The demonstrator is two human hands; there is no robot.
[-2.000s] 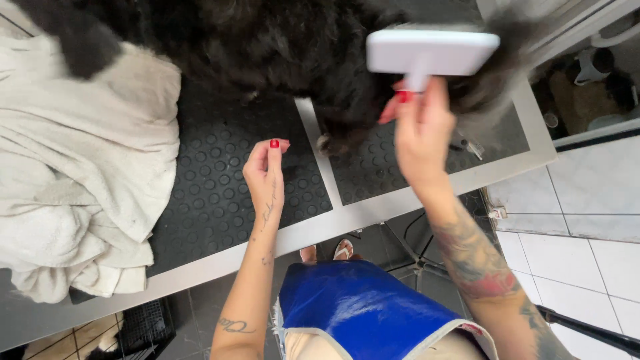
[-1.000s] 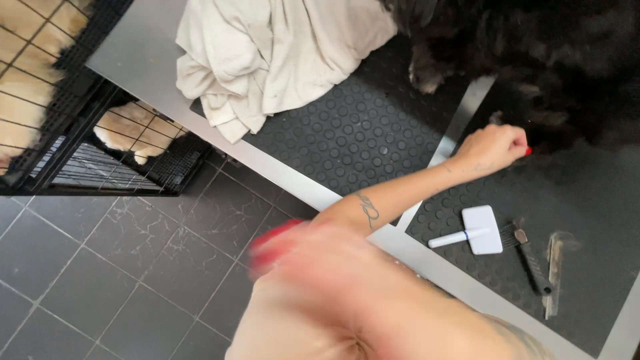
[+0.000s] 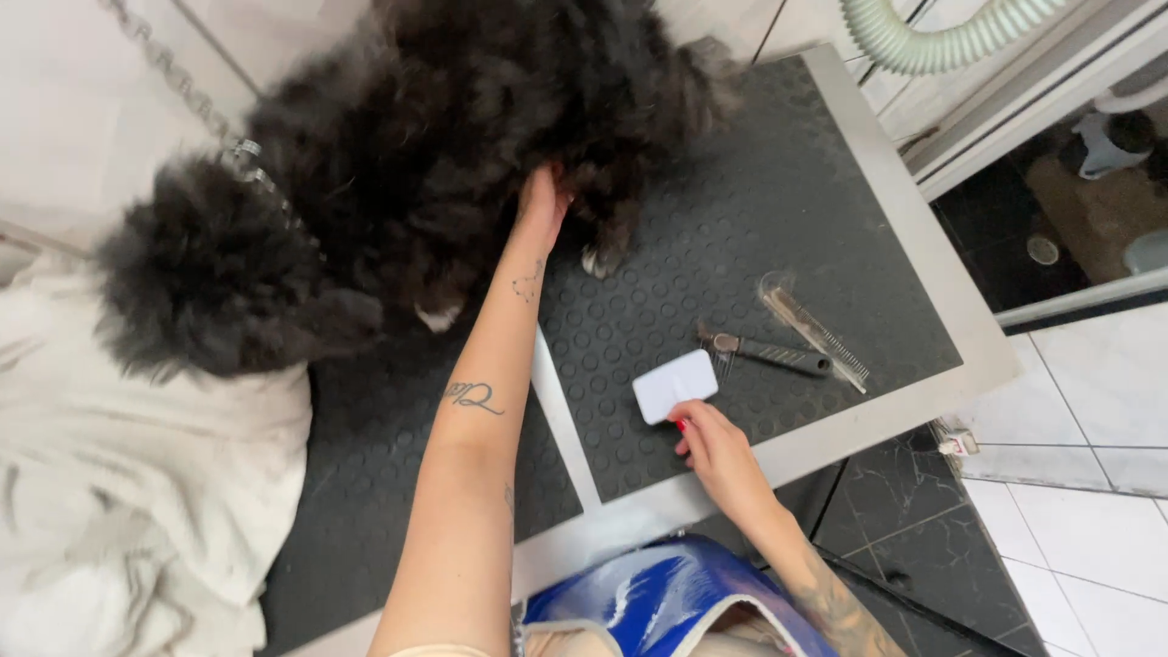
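Note:
A black, fluffy dog (image 3: 429,137) with pale paw tips stands on the grooming table's dark studded rubber mat (image 3: 639,319), a chain around its neck. My left hand (image 3: 545,203) reaches under its belly, the fingers partly hidden in the fur; whether they grip anything is unclear. Near the table's front edge, my right hand (image 3: 716,447) has its fingers around the handle end of a white slicker brush (image 3: 677,385), which lies back side up. Beside the brush are a black-handled dematting rake (image 3: 766,352) and a metal comb (image 3: 817,336) with loose hair on it.
A cream towel (image 3: 146,493) is heaped at the table's left. The metal table rim (image 3: 876,401) runs along the front and right. A ribbed pale hose (image 3: 949,41) hangs at the upper right, near a tiled wall and a framed glass panel.
One second ago the white brush lay with its handle uncovered; now my right hand is on it. My left hand has moved under the dog's belly. The view has swung right.

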